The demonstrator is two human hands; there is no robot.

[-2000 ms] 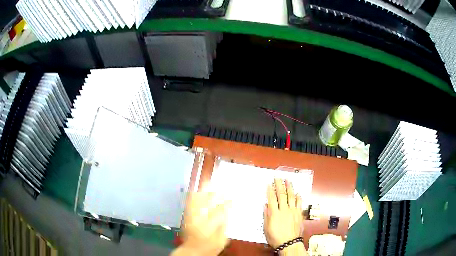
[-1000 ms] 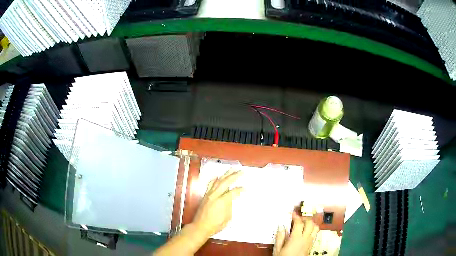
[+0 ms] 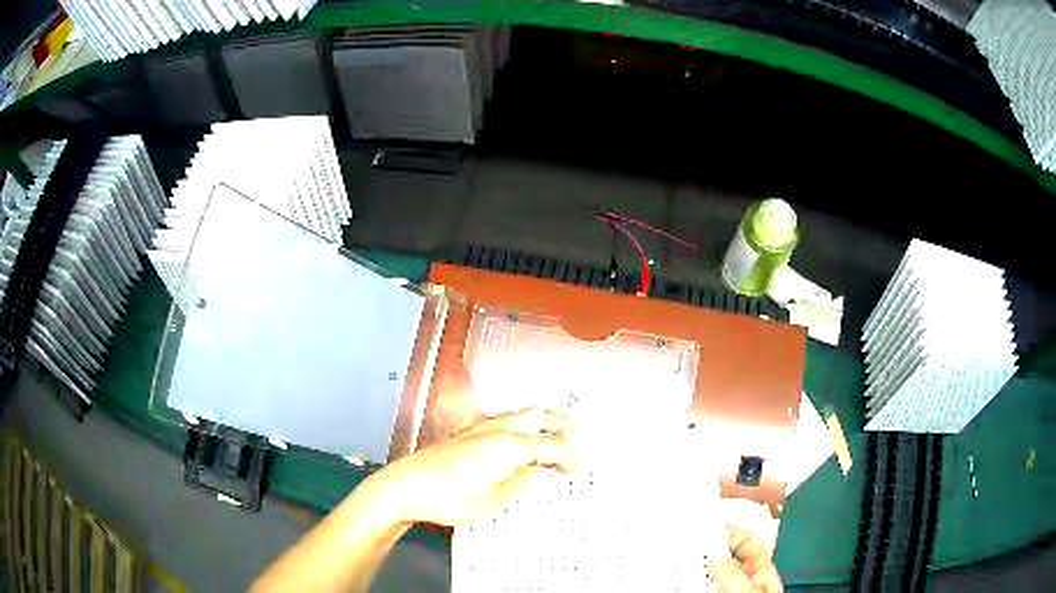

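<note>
A white LED board (image 3: 579, 544) with rows of small dots lies over the near part of the orange-red test fixture (image 3: 747, 359) and past its front edge. My left hand (image 3: 492, 463) holds the board near its left edge, fingers reaching over its face. My right hand (image 3: 747, 562) grips its lower right edge, partly cut off by the picture's bottom. Strong glare fills the fixture's recess (image 3: 521, 353); I cannot tell whether another board lies in it. The clear fixture lid (image 3: 295, 336) stands open to the left.
White board stacks stand at left (image 3: 261, 174) and right (image 3: 938, 342). A yellow-green bottle (image 3: 761, 247) and red and black leads (image 3: 639, 249) are behind the fixture. A black slotted rack (image 3: 897, 510) lies at right. The green-edged shelf (image 3: 556, 17) crosses above.
The board has come towards me, over the fixture's front edge, uncovering the far part of the recess. My right hand has moved right and down with its edge. The view has shifted slightly.
</note>
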